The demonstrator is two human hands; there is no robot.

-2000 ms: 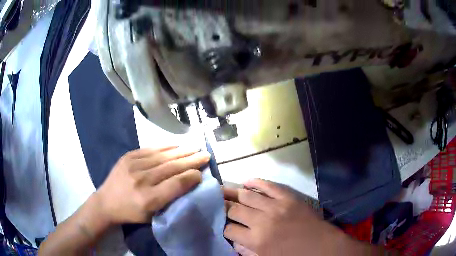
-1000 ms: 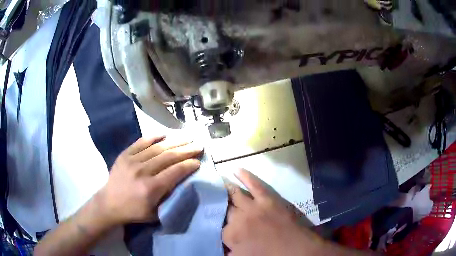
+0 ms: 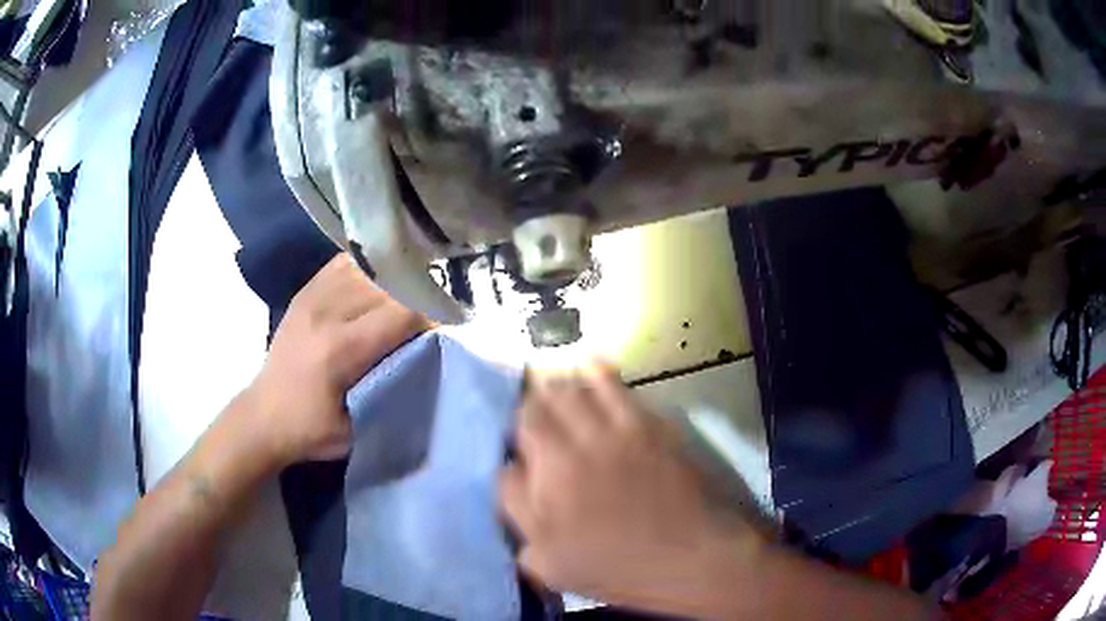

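Note:
The light blue-grey fabric piece (image 3: 425, 485) lies in front of the needle, over a dark navy panel (image 3: 318, 534) that shows at its left and lower edges. My left hand (image 3: 328, 352) holds the piece's upper left corner, fingertips near the presser foot. My right hand (image 3: 606, 485) lies on the piece's right edge, slightly blurred, fingers just below the presser area; its grip underneath is hidden. The sewing machine head (image 3: 534, 134) is above, with the needle area overexposed by the lamp.
Dark navy pieces (image 3: 849, 364) lie right of the needle plate (image 3: 679, 291). A slim black tool (image 3: 970, 334) is beside them. A red basket (image 3: 1077, 461) is at the right. Stacked dark layers (image 3: 182, 109) and a pale panel (image 3: 91, 315) are at the left; a blue basket (image 3: 49, 594) is at bottom left.
My left hand has moved up and left, lifting the piece's corner. My right hand has moved up beside the piece's edge. The pale piece is spread wider, and the navy panel at left has shifted.

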